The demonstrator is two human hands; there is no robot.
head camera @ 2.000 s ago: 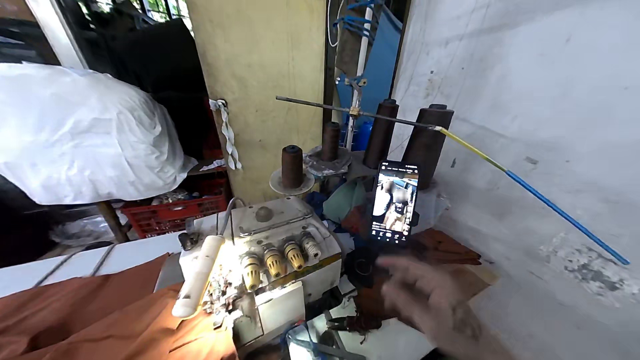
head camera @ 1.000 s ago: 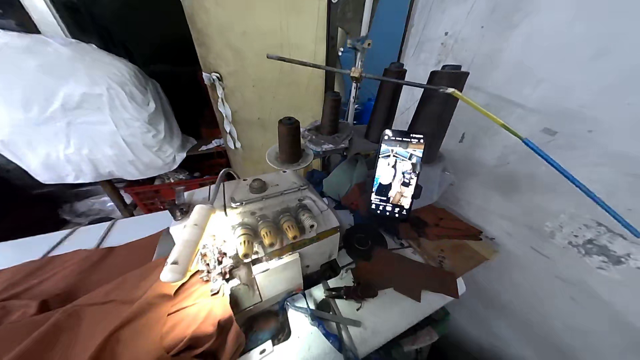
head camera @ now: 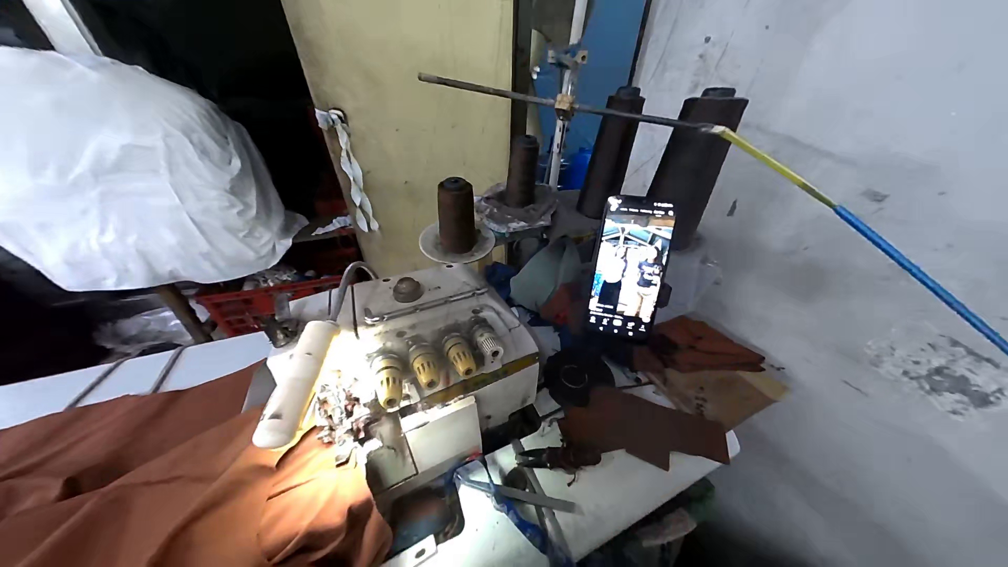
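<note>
Neither of my hands shows in the head view at this moment. An overlock sewing machine (head camera: 449, 346) stands in the middle, with several tension dials on its front. A lit white lamp (head camera: 295, 386) leans at its left, beside bunched thread and lint. Rust-brown fabric (head camera: 157, 480) lies over the left of the table and up to the machine. A smartphone (head camera: 630, 268) with its screen on stands upright behind the machine's right side. Scissors with blue wrapping (head camera: 524, 496) and small thread snippers (head camera: 559, 459) lie on the white table at the front.
Brown thread cones (head camera: 457, 216) stand behind the machine, and larger ones (head camera: 693, 165) are by the wall. A rod (head camera: 787, 169) reaches across them to the right. Brown fabric scraps (head camera: 646, 425) lie at the table's right. A white covered bundle (head camera: 134, 173) and red crate (head camera: 236, 305) are at left.
A hand seen at the lower right, in front of the phone, two seconds ago has left the view. The brown scraps on the table there now show.
</note>
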